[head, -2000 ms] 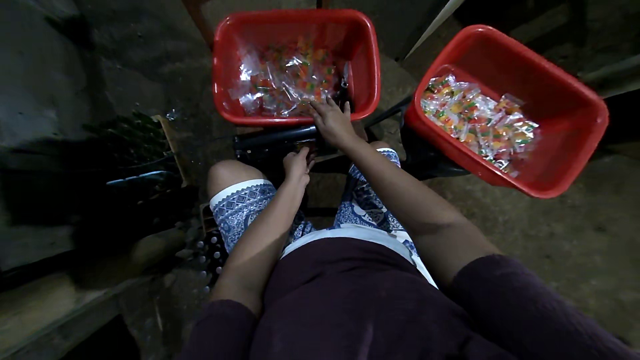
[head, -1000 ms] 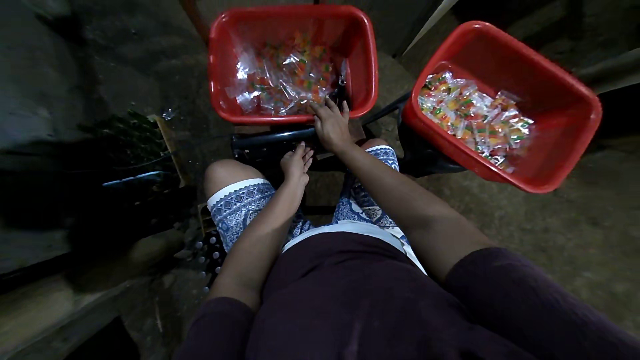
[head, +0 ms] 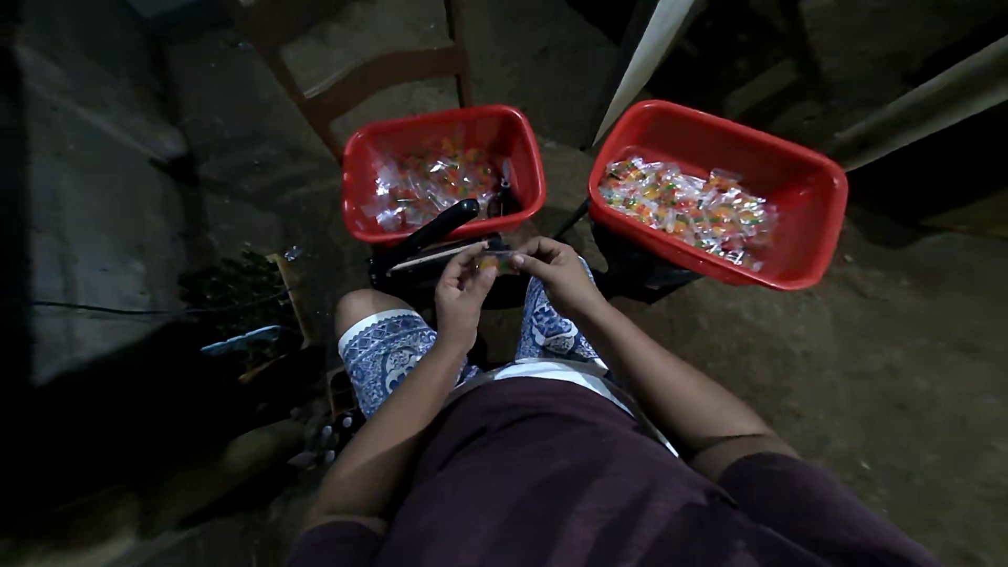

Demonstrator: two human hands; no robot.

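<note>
My left hand point(head: 465, 291) and my right hand point(head: 555, 272) hold a small clear plastic packet of colourful candy point(head: 494, 261) between them, one end each, above my lap. Just behind the hands lies a black impulse heat sealer point(head: 425, 252), its handle arm raised at a slant. Beyond the sealer stands a red plastic tub point(head: 445, 236) with candies and clear film inside. To the right, a second red plastic tub point(head: 815, 236) holds a heap of small clear packets of colourful candy point(head: 689, 209).
A brown wooden chair point(head: 386, 75) stands behind the left tub. Something black point(head: 646, 264) supports the right tub. At the left are a dark plant point(head: 228, 291) and a light blue strip-like object point(head: 240, 340). A pale post point(head: 650, 63) rises behind the tubs.
The sealer's arm has risen; it was down under my right hand. Both hands have come together on a packet. The view has shifted, showing more of the chair.
</note>
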